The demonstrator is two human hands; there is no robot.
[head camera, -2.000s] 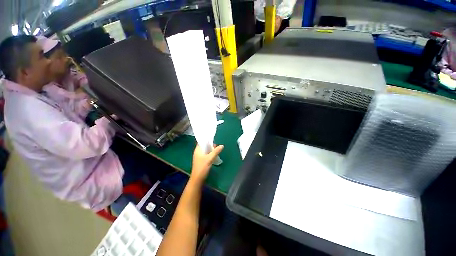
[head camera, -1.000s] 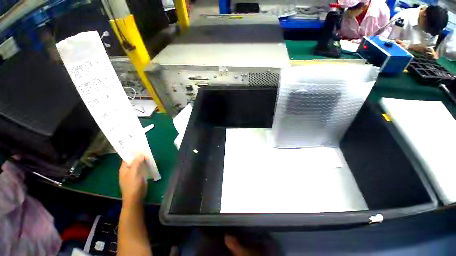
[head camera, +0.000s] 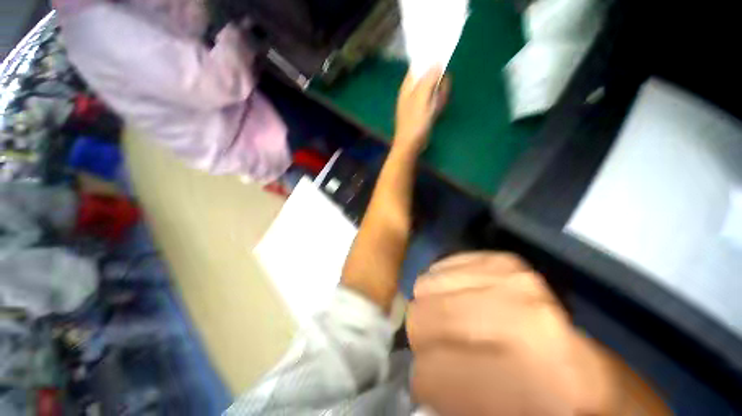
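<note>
My left hand [head camera: 419,101] holds the lower end of a white paper strip [head camera: 435,32] over the green bench mat; the strip's top is cut off by the upper edge. My right hand [head camera: 488,325] is large and blurred at the bottom, near the camera. Its fingers look curled, and I cannot tell whether it holds anything. A white rectangle [head camera: 305,244], which looks like the white compartment tray, lies low to the left of my left forearm, with no pockets visible in the blur. A dark tray [head camera: 348,183] shows partly behind it.
The black tote [head camera: 541,191] stands at the right with a white sheet [head camera: 667,195] on its floor. Crumpled white paper [head camera: 549,57] lies on the green mat [head camera: 480,122] beside it. A person in a pink smock [head camera: 179,89] is at the upper left, above a beige floor [head camera: 220,244].
The view has swung down and left. My right hand has come up large into view. My left hand still holds the strip, and the white tray shows again.
</note>
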